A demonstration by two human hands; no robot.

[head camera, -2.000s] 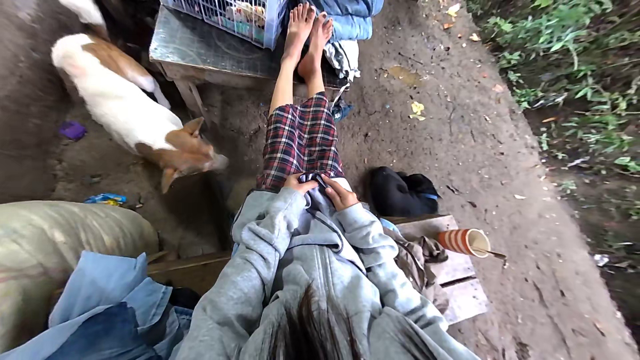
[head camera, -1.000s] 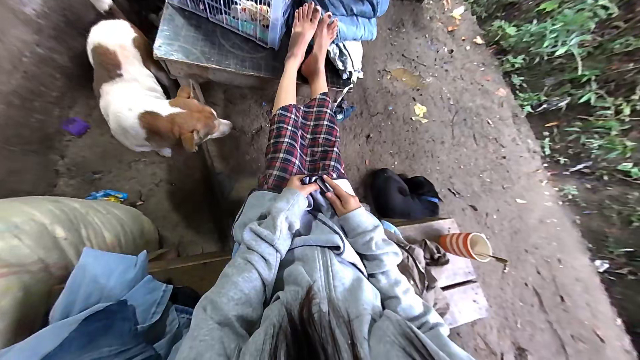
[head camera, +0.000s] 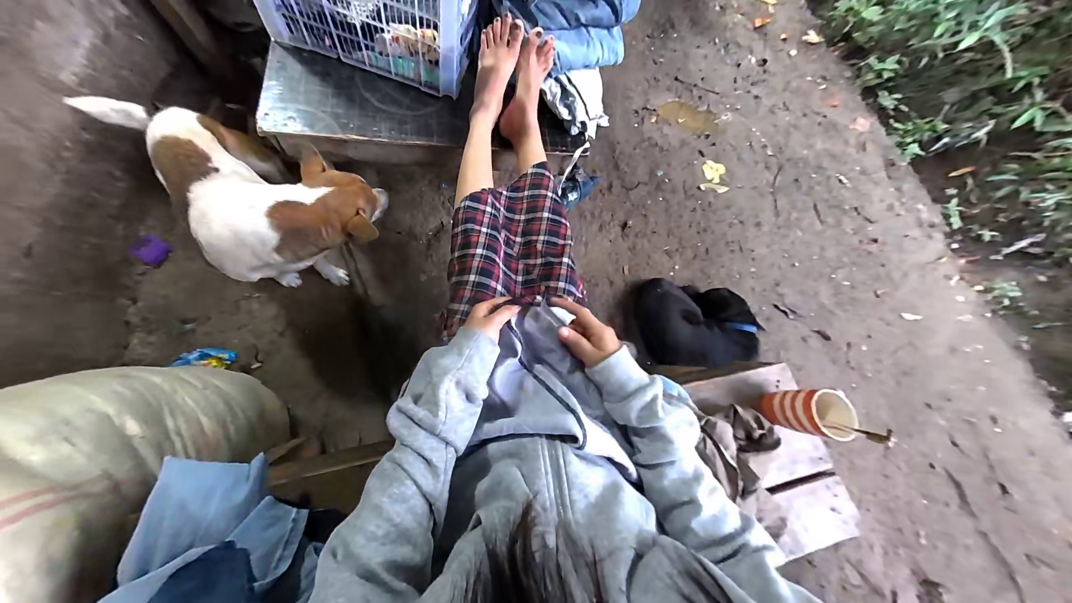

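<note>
A light grey cloth garment with dark trim lies across my lap, over plaid shorts. My left hand pinches its upper edge on the left side. At the right, my right hand holds the same edge between thumb and fingers. A strip of the edge spans the two hands. Beyond them, my bare feet rest on a low metal-topped table, between a plastic basket and folded denim.
A brown and white dog stands at the left; a black dog lies right of my legs. A striped paper cup sits on the wooden bench. A bulging sack and blue denim are at lower left.
My hands have moved slightly apart, and more of the grey cloth shows spread between them. The brown and white dog has turned and shifted its body.
</note>
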